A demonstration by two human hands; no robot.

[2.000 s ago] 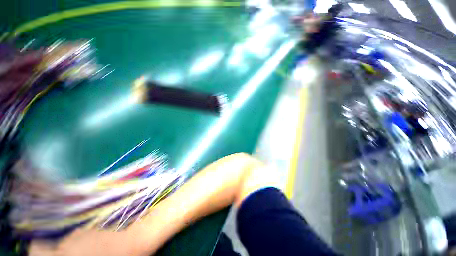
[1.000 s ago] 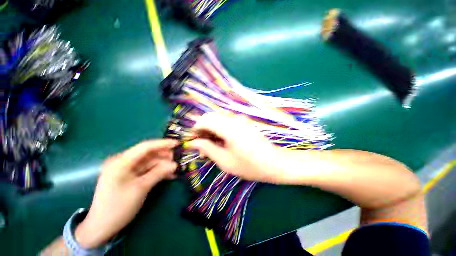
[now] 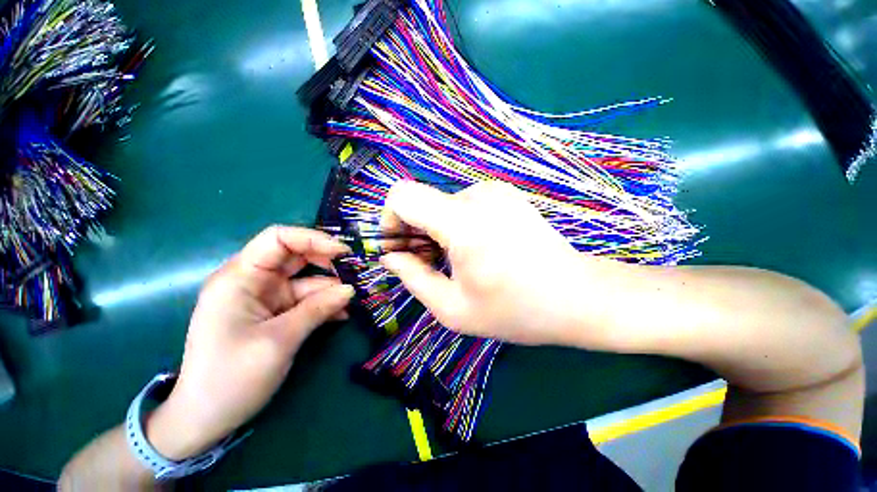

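My left hand (image 3: 260,317), with a light band at the wrist, pinches a small black connector housing (image 3: 348,271) between thumb and fingers. My right hand (image 3: 490,259) is just to its right, thumb and fingers closed on thin black wires (image 3: 389,233) that run toward the housing. The wire tips at the housing are too small to make out. Both hands are over the harness pigtails (image 3: 538,159), a fan of white, blue, red, yellow and purple wires. Black housings (image 3: 370,38) are stacked at the fan's left end; loose ends point right.
The green bench (image 3: 231,135) carries another multicoloured harness pile (image 3: 58,173) at the left. A bundle of loose black wires (image 3: 803,72) lies at upper right, cut off by the frame edge. Yellow tape (image 3: 419,434) shows near the bench's front edge, with grey floor beyond.
The camera view has swung back from the right side to the pigtails, then come closer. Over the last second both hands stay together at the housings; the right hand's black wires now show clearly.
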